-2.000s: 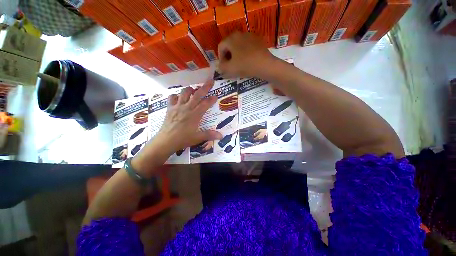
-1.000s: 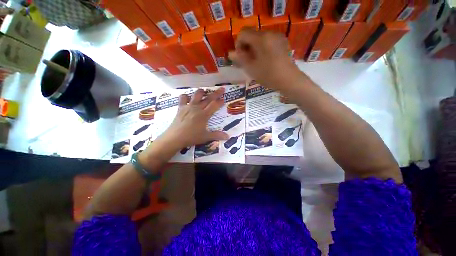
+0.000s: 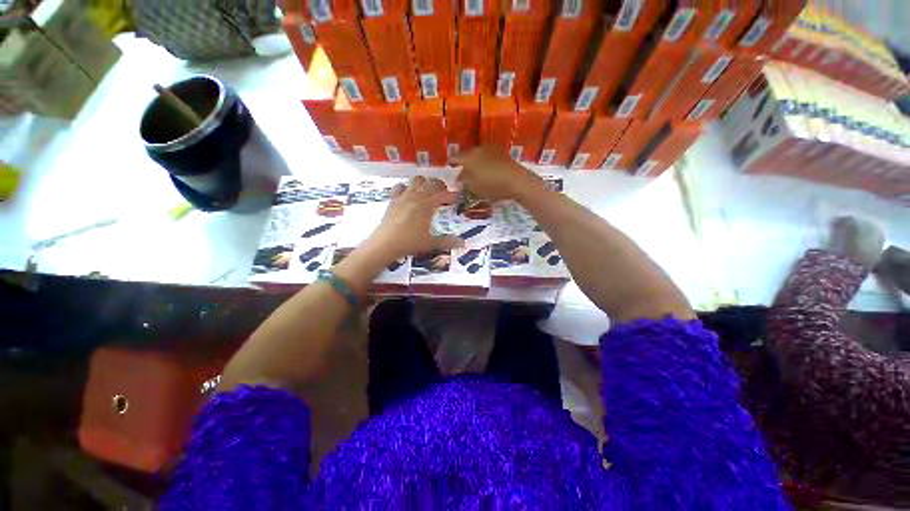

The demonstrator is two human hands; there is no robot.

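A row of several white-fronted retail cartons point(image 3: 526, 261) lies side by side along the table's near edge. They show black titles, orange-brown round pictures and black device pictures. My left hand point(image 3: 411, 222) lies palm down on the middle cartons with fingers spread. My right hand point(image 3: 489, 176) is at the top edge of the cartons, just right of my left fingertips. Its fingers are curled together, and whether something small is pinched in them cannot be told.
Stacked orange cartons point(image 3: 479, 120) form a wall behind the row. A black mug point(image 3: 207, 155) with a stick in it stands at left. More cartons point(image 3: 798, 125) and a person's speckled red sleeve point(image 3: 820, 319) are at right. An orange-red stool point(image 3: 135, 404) is below.
The view has shifted, showing more of the right side and the other person. My right hand has come down from in front of the orange cartons to the cartons' top edge. My left hand stays on the cartons.
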